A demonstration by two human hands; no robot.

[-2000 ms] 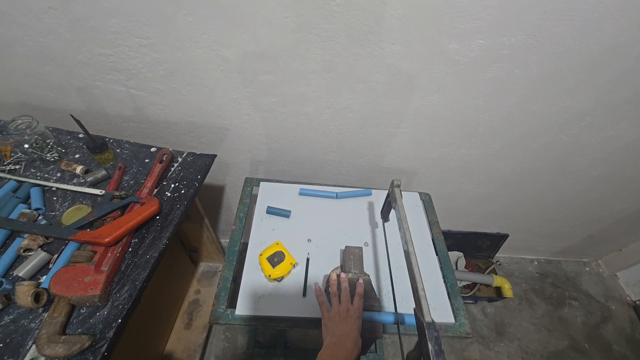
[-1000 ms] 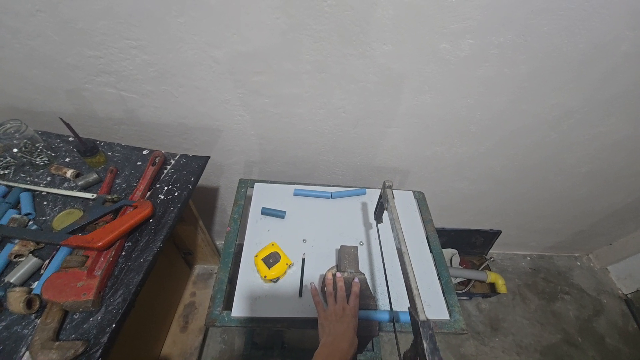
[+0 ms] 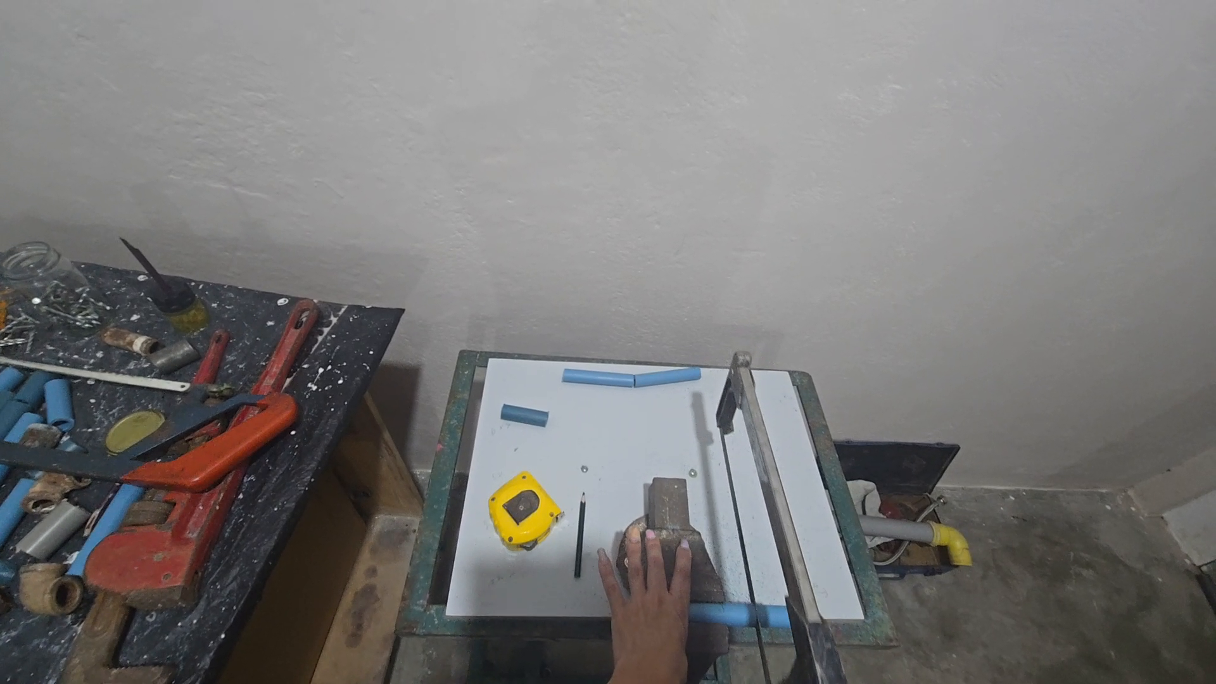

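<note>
My left hand (image 3: 652, 603) lies with fingers spread on top of a bench vise (image 3: 689, 560). A blue plastic pipe (image 3: 727, 614) sticks out to the right of the vise at the near edge of the white board (image 3: 541, 598). The blade of a hacksaw (image 3: 779, 503) crosses this pipe; its frame points away toward the wall. The saw's handle and my right hand are out of view below. Left of the vise lie a dark pencil (image 3: 579, 537) and a yellow tape measure (image 3: 524, 511). A short blue pipe piece (image 3: 524, 415) and two longer pieces (image 3: 598, 378) rest farther back.
On the dark table (image 3: 332, 389) at left lie a red pipe wrench (image 3: 204, 522), an orange-handled hacksaw (image 3: 218, 456), pipe pieces, fittings and a glass jar (image 3: 43, 271). An open toolbox (image 3: 893, 465) stands on the floor at right. A grey wall (image 3: 608, 171) rises behind.
</note>
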